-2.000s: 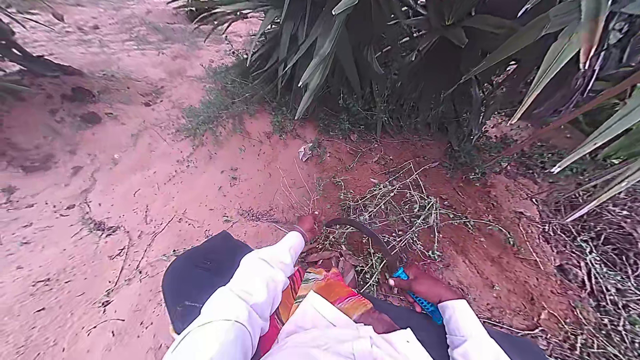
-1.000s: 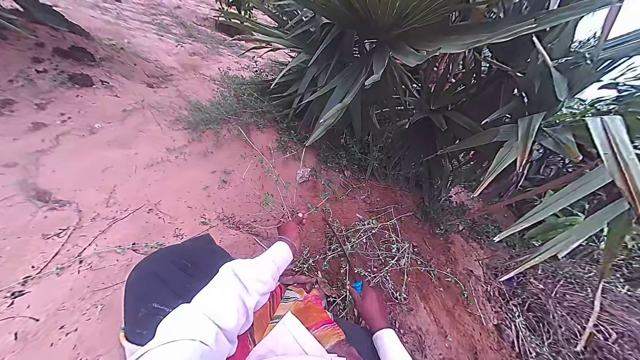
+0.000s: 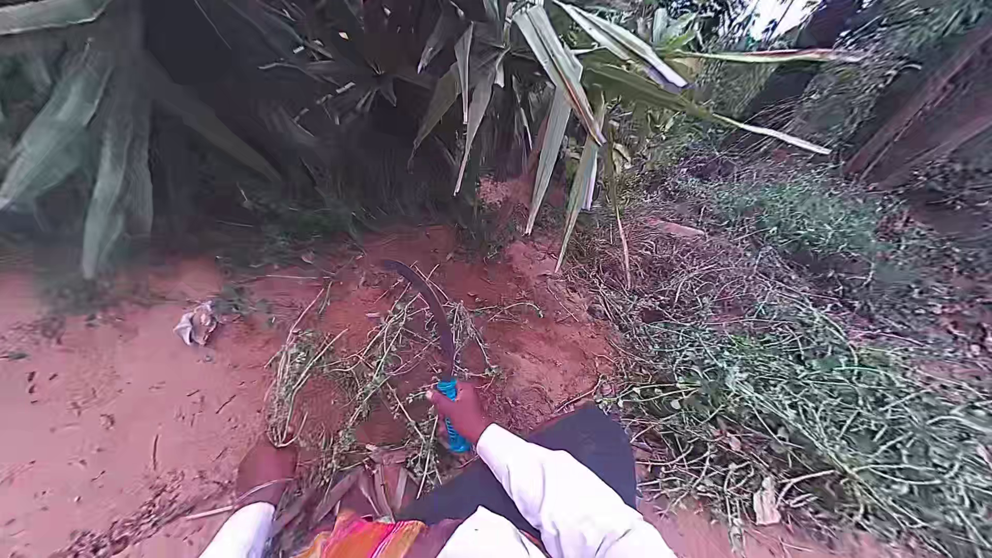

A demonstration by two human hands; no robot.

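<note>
My right hand (image 3: 465, 412) is closed round the blue handle of a sickle (image 3: 435, 310); its dark curved blade points up and to the left over the cut weeds. At the lower left, my left hand (image 3: 266, 468) is down by the ground, with thin green weed stems (image 3: 288, 387) rising from its fingers. Its fingertips are blurred, but the stems appear to be in its grasp. Loose uprooted weeds (image 3: 380, 353) lie on the red soil between my hands and under the blade.
Long spiky leaves (image 3: 554, 132) of a large plant hang ahead. A heap of pulled weeds (image 3: 814, 403) covers the ground at the right. A pale crumpled scrap (image 3: 197, 324) lies on the red soil (image 3: 116, 387) at the left. Dark cloth (image 3: 597, 449) covers my knee.
The view has swung far to the right, bringing the weed heap into sight. The sickle blade, earlier pointing toward my left hand, now points away from me. My hands are farther apart.
</note>
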